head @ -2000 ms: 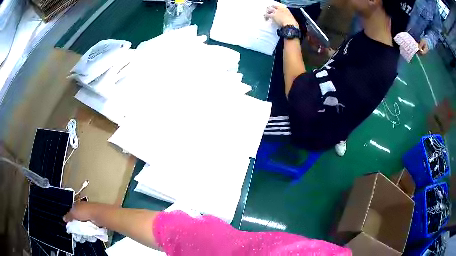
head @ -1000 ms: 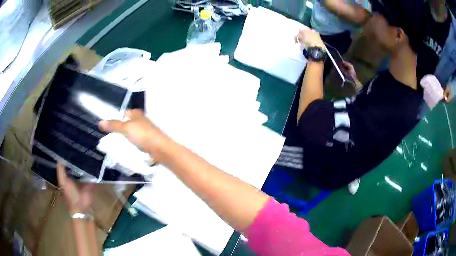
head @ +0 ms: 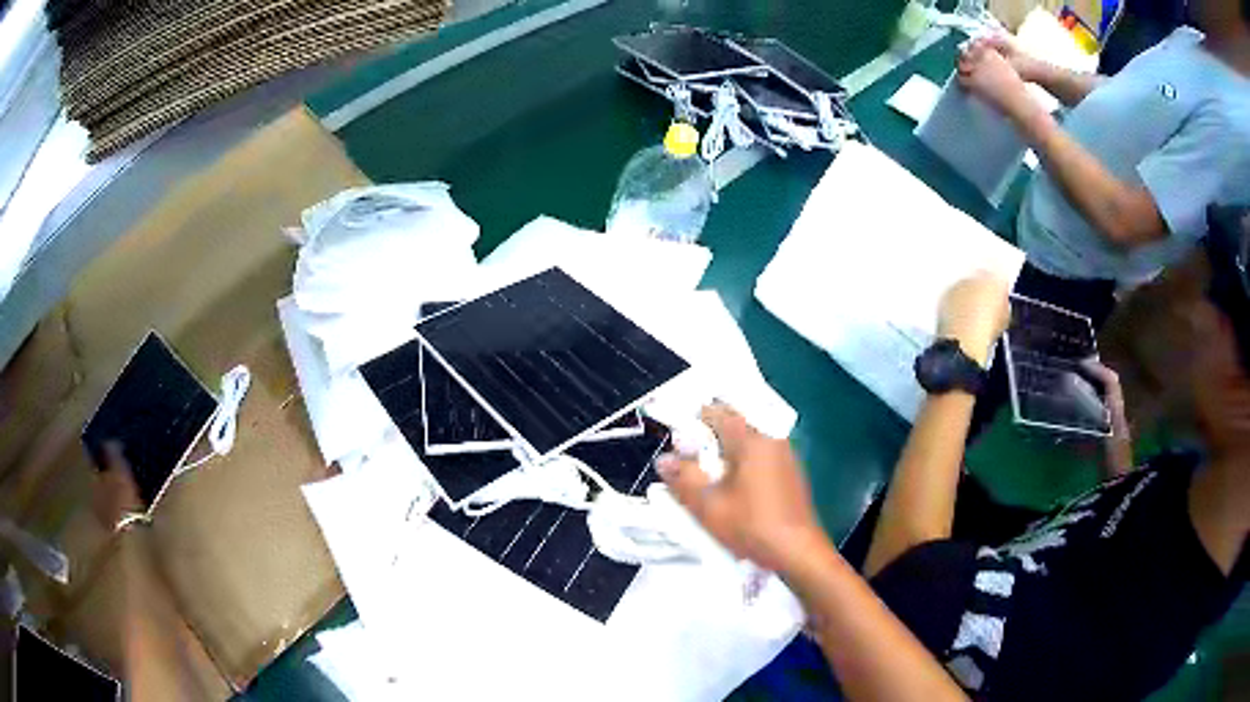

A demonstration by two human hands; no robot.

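Note:
Several black solar panels [head: 553, 359] lie in an uneven, fanned stack on white sheets at the centre, with white tied cables [head: 638, 528] at their near side. My right hand [head: 747, 487] is just right of the stack, with a white wad of cloth [head: 696, 442] at its fingers, partly hard to tell from the sheets. Another panel [head: 154, 412] lies on brown cardboard at the left, its white cable [head: 230, 409] beside it. My left hand [head: 121, 497] is at this panel's lower left edge, blurred; its grip is unclear.
White sheets [head: 452, 617] cover the bench middle. A yellow-capped bottle [head: 661, 185] and more panels [head: 740, 76] are behind. Stacked cardboard [head: 233, 55] is at upper left. A co-worker's arm [head: 918, 466] reaches in from the right, holding a panel [head: 1056, 364]; another person stands beyond.
The panels that were at my hands on the left now lie on the white sheets. My right hand has moved right of them, my left hand to the single panel. The view has shifted.

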